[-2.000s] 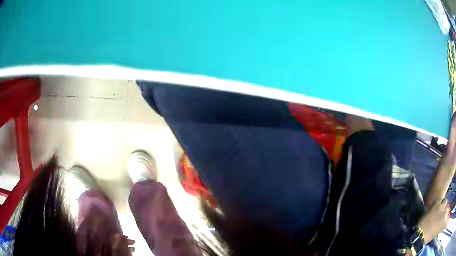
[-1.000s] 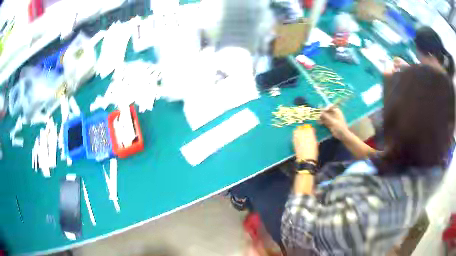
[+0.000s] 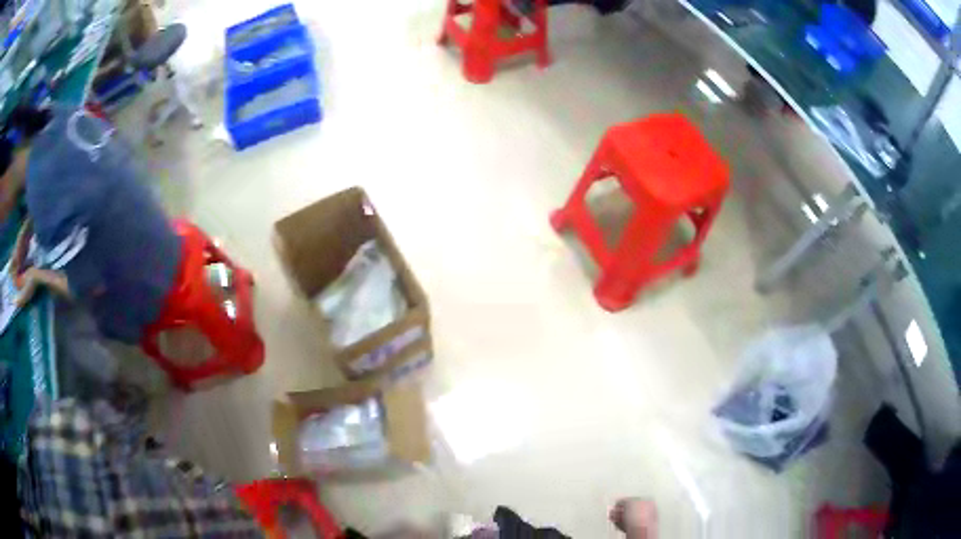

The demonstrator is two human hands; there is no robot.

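A small blurred part of a hand (image 3: pixel 634 518), seemingly my right hand, shows at the bottom edge, cut off; its fingers and anything in it cannot be made out. My left hand is not in view. Nearest in front on the floor stands an open carton (image 3: pixel 411 421) with clear plastic-wrapped contents (image 3: pixel 344 434). Just beyond it, a taller open carton (image 3: pixel 316 244) holds a crumpled whitish plastic bag (image 3: pixel 364 298).
A red stool (image 3: pixel 674 158) stands ahead right, another (image 3: pixel 483 42) farther off. Blue bins (image 3: pixel 276 118) lie on the floor. A seated person (image 3: pixel 100 211) and a plaid sleeve (image 3: pixel 105 474) are left. A bag-lined bin (image 3: pixel 785 384) stands right, near a bench (image 3: pixel 832 174).
The view has swung from the green bench with bins, white strips and a plaid-shirted person to the floor with cartons and stools. A hand part now shows at the bottom edge.
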